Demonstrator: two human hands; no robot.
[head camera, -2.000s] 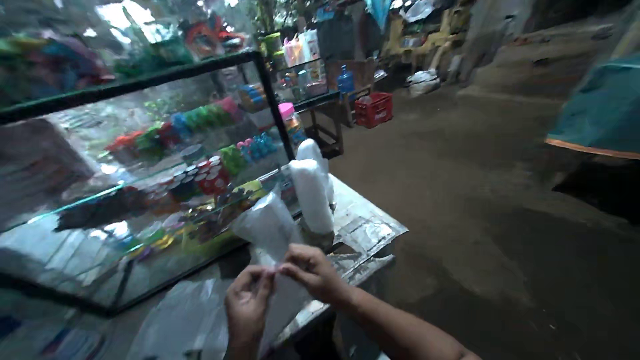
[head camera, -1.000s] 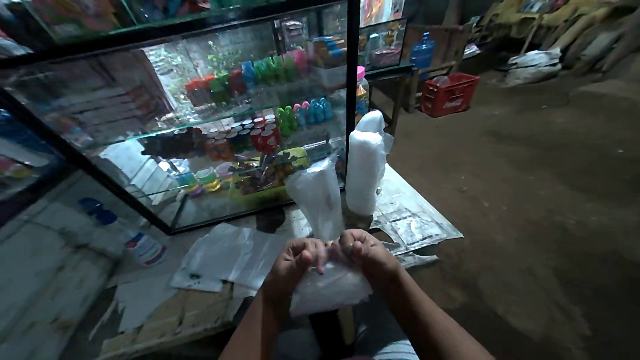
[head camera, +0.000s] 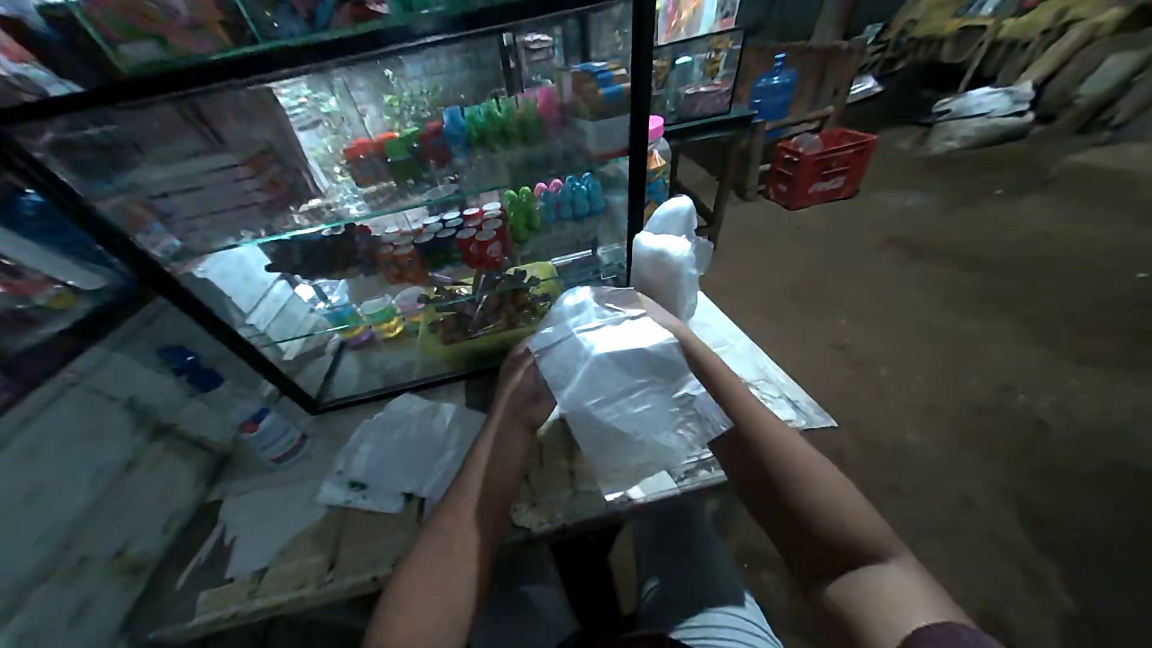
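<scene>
A clear plastic bag (head camera: 621, 378) hangs spread between my hands over the front edge of the worn table (head camera: 333, 549). My left hand (head camera: 525, 387) is at the bag's left edge, its fingers partly hidden. My right hand (head camera: 655, 310) is at the bag's upper right, mostly behind the plastic. Just beyond stands a white, plastic-wrapped bundle (head camera: 666, 270), with another white bundle (head camera: 673, 216) behind it. Flat clear plastic bags (head camera: 405, 445) lie on the table to the left of my left forearm.
A black-framed glass display case (head camera: 477, 369) with small goods stands behind the table. A clear bottle with a blue top (head camera: 270, 434) is at the left. On the dirt floor at the right sits a red plastic crate (head camera: 821, 171), near a blue water jug (head camera: 774, 90).
My hands have moved apart, and the clear bag now lies spread over them. One second ago both hands were close together, pinching plastic. The view has swung left since two seconds ago.
</scene>
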